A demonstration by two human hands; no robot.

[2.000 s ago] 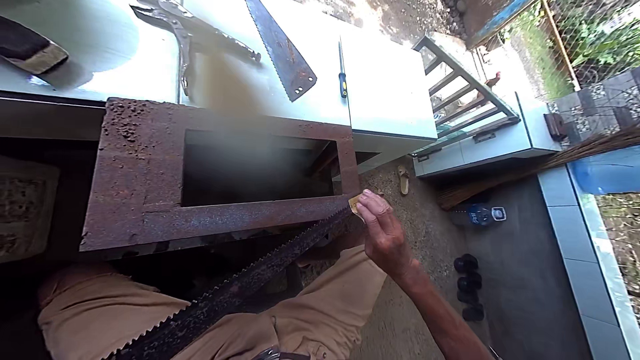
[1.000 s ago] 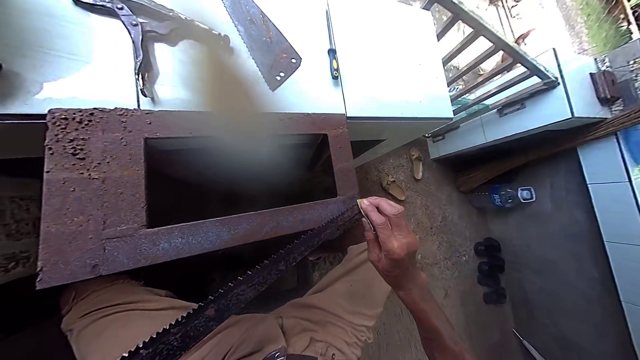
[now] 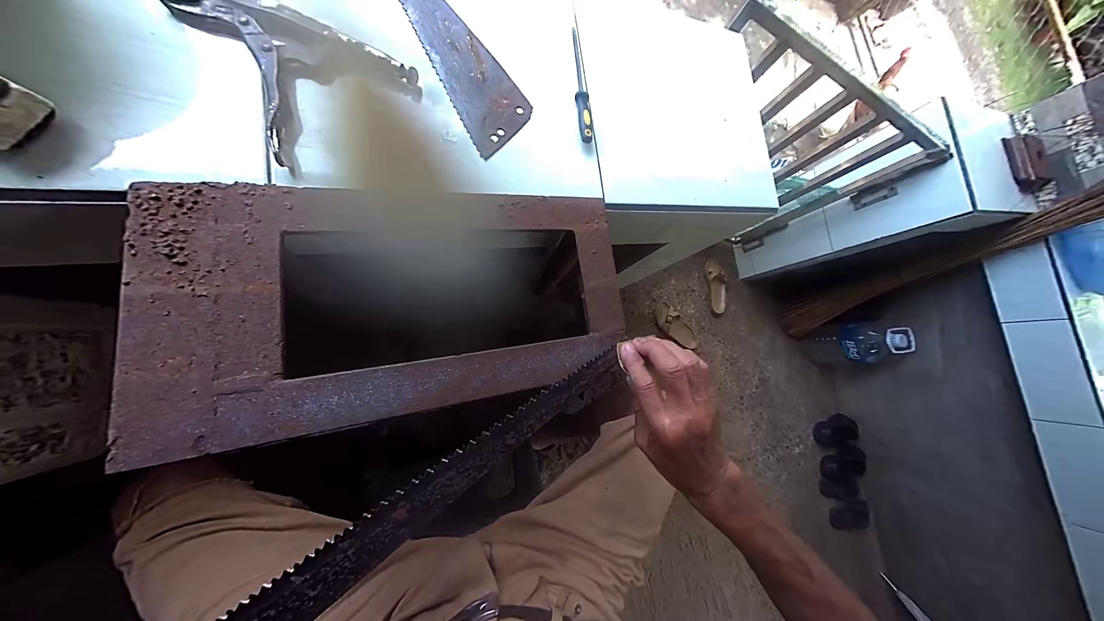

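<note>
A long, dark, rusty saw blade (image 3: 431, 492) with shiny teeth slants up from my lap to the near right corner of a rusty steel frame (image 3: 388, 388). At the blade's upper end, my right hand (image 3: 673, 401) pinches a small yellowish piece between thumb and fingers, against or beside the blade tip. My left hand is out of view. Beyond the frame, on the white tiled top, lie locking pliers (image 3: 259, 52), a rusty saw blade piece with holes (image 3: 483, 86) and a screwdriver (image 3: 584, 103) with a black and yellow handle. A blurred patch covers part of the frame's opening.
A wooden rack (image 3: 828, 112) leans at the upper right over a tiled ledge (image 3: 931, 207). Sandals (image 3: 674, 323), a plastic bottle (image 3: 867, 342), dark dumbbells (image 3: 841, 470) and a bundle of thin sticks (image 3: 906, 267) lie to the right. A worn block (image 3: 21, 112) is at the far left.
My right hand stays at the blade's upper end, its fingers shifting slightly around the small piece. The view moves somewhat. The tools on the tiled top appear not to have been moved.
</note>
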